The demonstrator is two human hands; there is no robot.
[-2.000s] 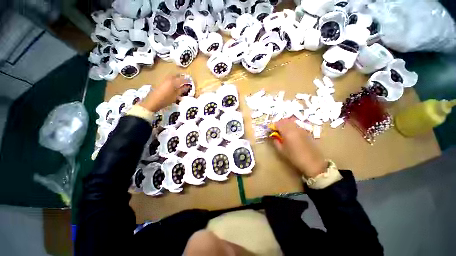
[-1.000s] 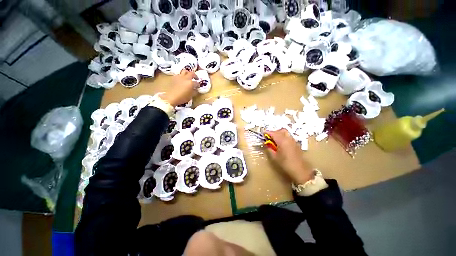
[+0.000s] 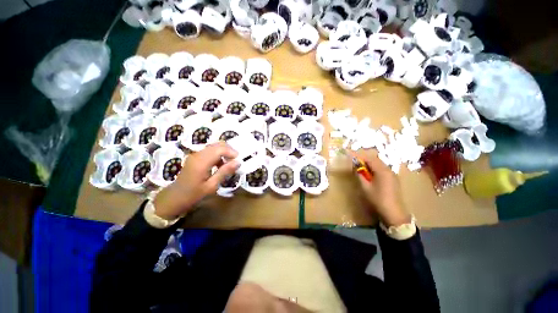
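White camera housings point(image 3: 310, 173) with black discs and pale spots stand in tight rows on the cardboard. My left hand point(image 3: 196, 177) is over the front rows, its thumb and fingers closed on a blurred white housing point(image 3: 247, 147) just above the others. My right hand point(image 3: 384, 188) holds red-and-yellow pliers point(image 3: 363, 169), right of the rows, their dark tips pointing up and left. Whether the jaws are open is too blurred to tell. Small white plastic pieces point(image 3: 391, 143) lie loose beyond the pliers.
A heap of housings point(image 3: 269, 30) lies along the back. Red wires point(image 3: 443, 165) and a yellow bottle point(image 3: 492, 182) are at right. Clear plastic bags lie at far left point(image 3: 70, 73) and far right point(image 3: 508, 92). A blue-lined bin point(image 3: 61, 263) is below the table edge, with white parts inside.
My left hand has come back from the heap to the front rows with a housing. My right hand still holds the pliers. The view has shifted, showing more of the near side and the blue bin.
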